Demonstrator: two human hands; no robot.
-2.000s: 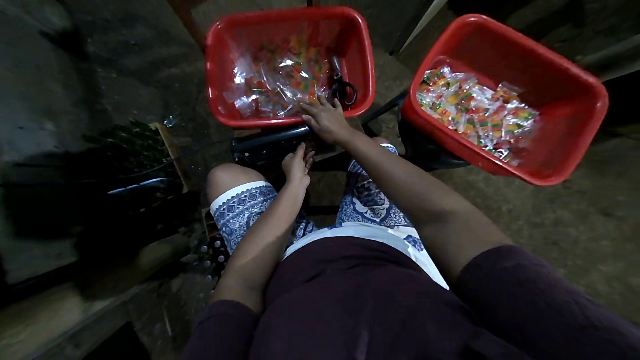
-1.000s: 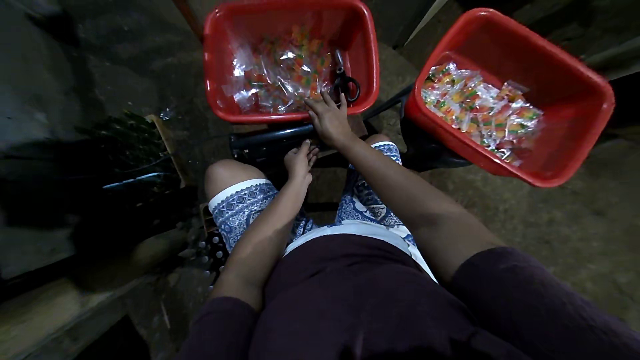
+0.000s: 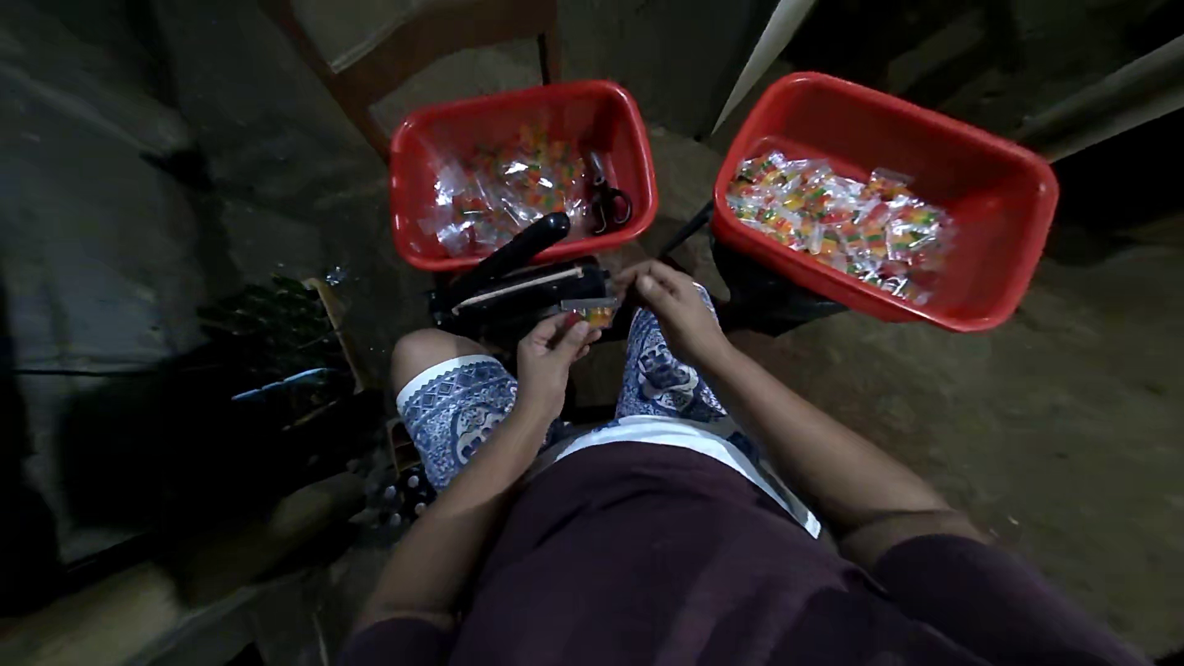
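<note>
Between thumb and fingers, my left hand (image 3: 553, 353) holds a small clear packet of colorful candies (image 3: 592, 313) near my knees. Just right of the packet is my right hand (image 3: 673, 303), its fingers bent; whether it holds anything small cannot be told. In front of both hands lies a black impulse heat sealer (image 3: 523, 289) with its arm (image 3: 518, 248) raised. Behind the sealer, a red plastic basin (image 3: 407, 208) contains colorful candies, clear plastic bags (image 3: 481, 208) and black-handled scissors (image 3: 610, 205).
A second red plastic basin (image 3: 1008, 231) on the right holds many candy packets (image 3: 842, 217). Dark supports stand under it. A wooden chair (image 3: 416, 42) is behind the first basin. At the left is a dark leafy plant (image 3: 264, 319).
The sealer's arm, down before, is now raised. My right hand has moved off the sealer toward the right. The packet now shows in my left hand. The view has shifted.
</note>
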